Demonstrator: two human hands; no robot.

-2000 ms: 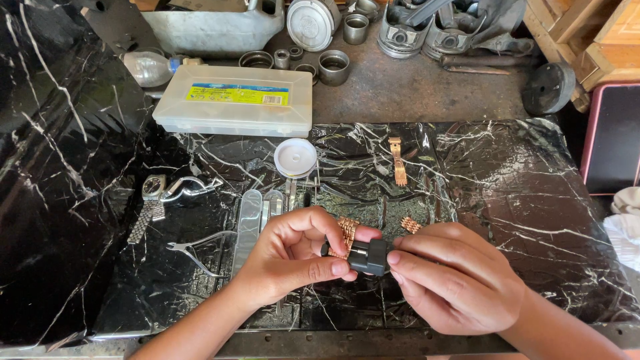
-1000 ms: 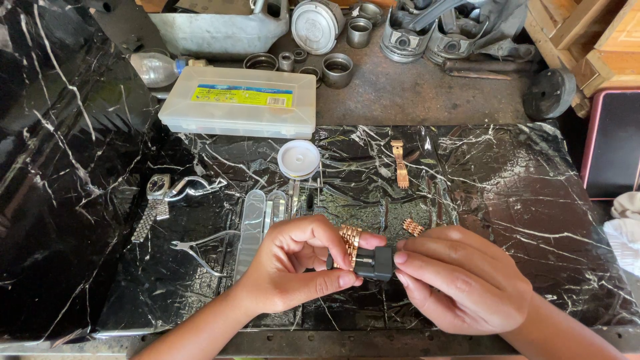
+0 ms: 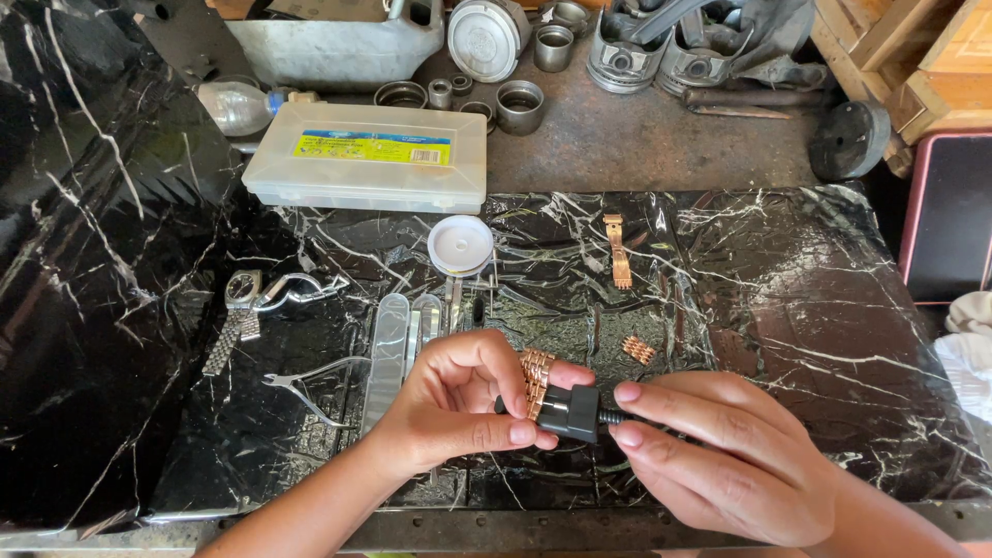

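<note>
My left hand pinches a rose-gold metal watch bracelet and a black watch link remover, with the bracelet seated in the tool. At the tool's right end, the fingers of my right hand are around its threaded screw; its handle is hidden by them. A short piece of rose-gold links lies behind my right hand, and a rose-gold clasp section lies farther back. To the left rest small cutting pliers and a silver wristwatch with a metal bracelet.
A white round spool-like container and clear plastic cases lie on the black marble-patterned sheet. Behind are a translucent organizer box, a plastic bottle, metal sleeves and engine pistons. A red-edged tablet-like device is at right.
My right fingers have shifted slightly at the tool's screw end, and the threaded screw now shows between them and the black body. My left hand keeps its grip.
</note>
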